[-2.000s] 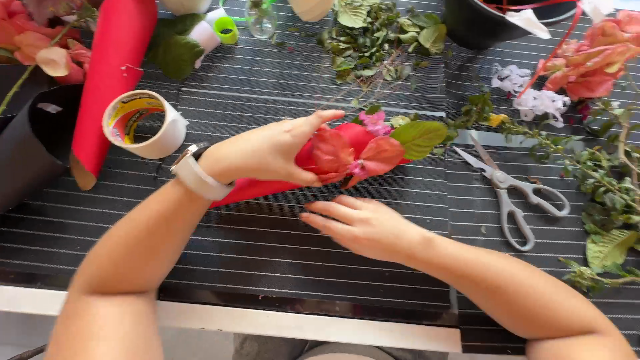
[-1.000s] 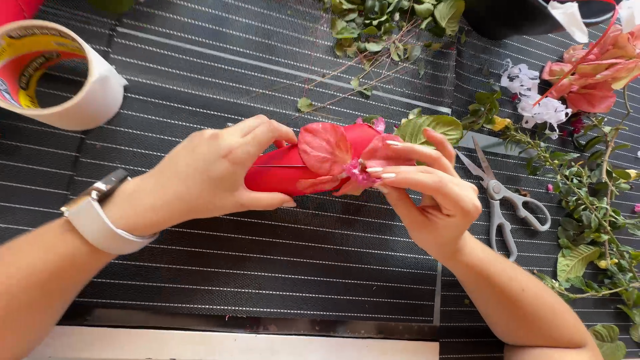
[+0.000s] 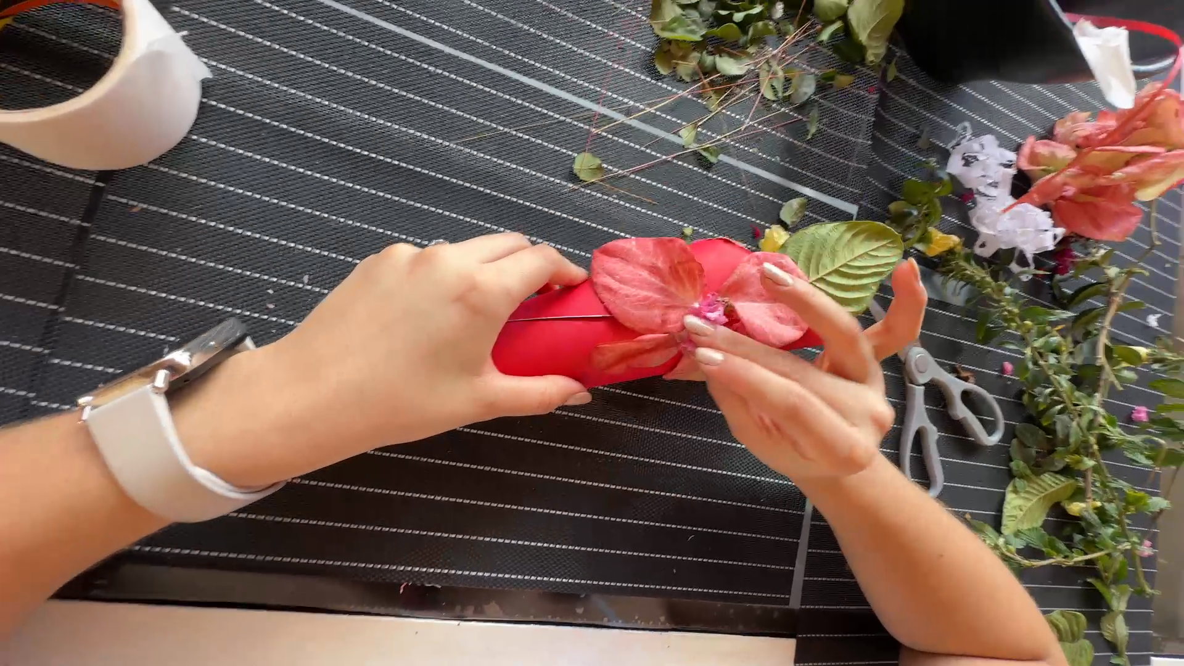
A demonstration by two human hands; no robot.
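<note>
My left hand (image 3: pixel 444 324), with a white-banded watch at the wrist, is closed around a red rolled paper cone (image 3: pixel 555 347) lying on the dark striped mat. Pink-red petal-like bracts (image 3: pixel 647 282) lie over the cone, with small pink blossoms (image 3: pixel 710 310) among them. The fingertips of my right hand (image 3: pixel 795 370) touch these blossoms and the bract beside them; whether they pinch a stem is hidden. A green leaf (image 3: pixel 846 264) sticks out at the cone's right end, behind my right fingers.
Grey-handled scissors (image 3: pixel 920 365) lie right of my right hand, partly hidden. Leafy stems (image 3: pixel 1073 388) run down the right side, below white lacy pieces (image 3: pixel 1004 199) and coral bracts (image 3: pixel 1110 176). Loose leaves (image 3: pixel 731 37) and a black container (image 3: pixel 990 42) are at the top; a tape roll (image 3: pixel 148 102) is upper left.
My right hand has risen from the mat beside the cone to the blossoms. My left hand has shifted from the bracts back onto the red paper. The view has moved closer.
</note>
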